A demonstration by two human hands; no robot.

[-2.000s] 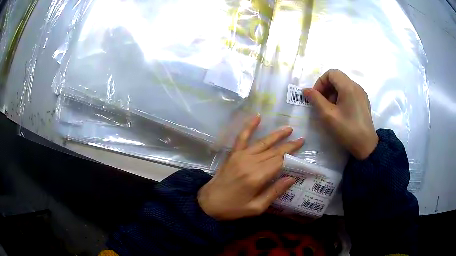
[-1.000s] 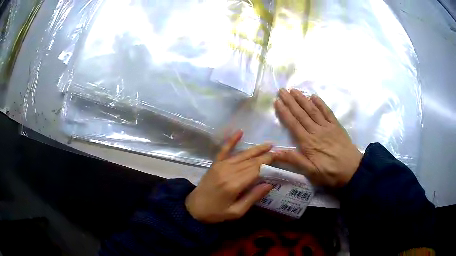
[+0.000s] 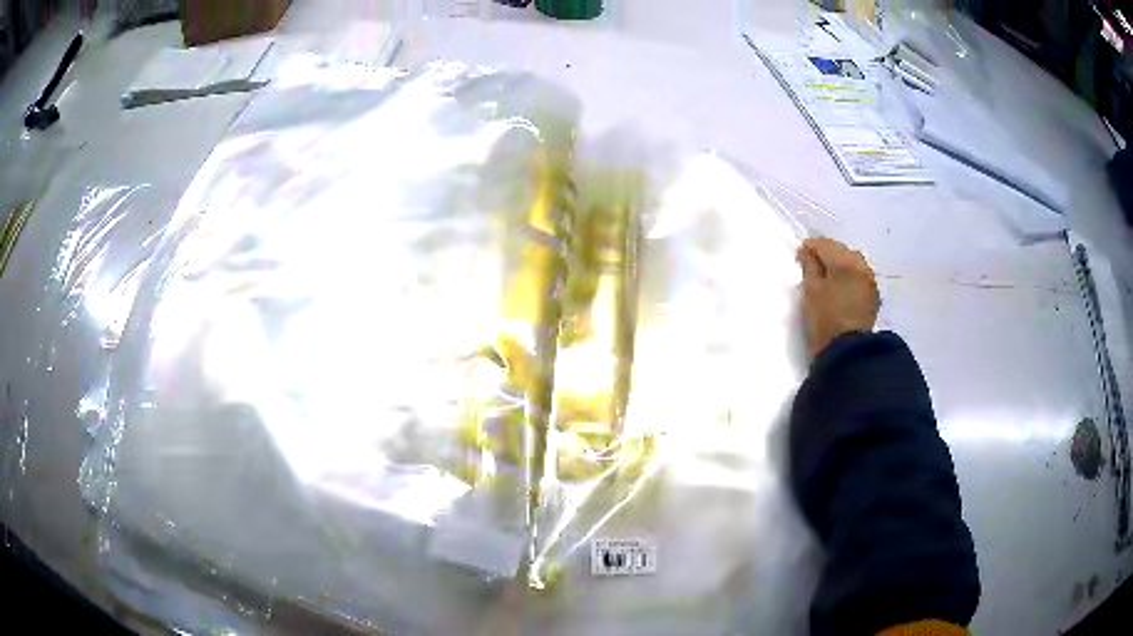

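Observation:
A large clear plastic bag (image 3: 733, 360) lies in front of me with strong glare, overlapping a pile of clear bags (image 3: 336, 286) on the left. Yellow print (image 3: 547, 286) runs where they meet. A white barcode sticker (image 3: 623, 558) lies flat on the right bag near the bottom of the view. My right hand (image 3: 840, 291) is closed on the right bag's far right edge, arm stretched forward. My left hand and the label sheet are not in view.
A brown cardboard box (image 3: 234, 18), white folded sheets (image 3: 199, 71) and a black-handled tool (image 3: 57, 85) are at the far left. A green round object (image 3: 569, 6) is at the far edge. Printed papers (image 3: 855, 112) and white packets (image 3: 994, 168) lie far right.
The view has shifted to show more of the table's far side. My right hand moved from flat on the bag to its far right edge. My left hand and the label sheet left view.

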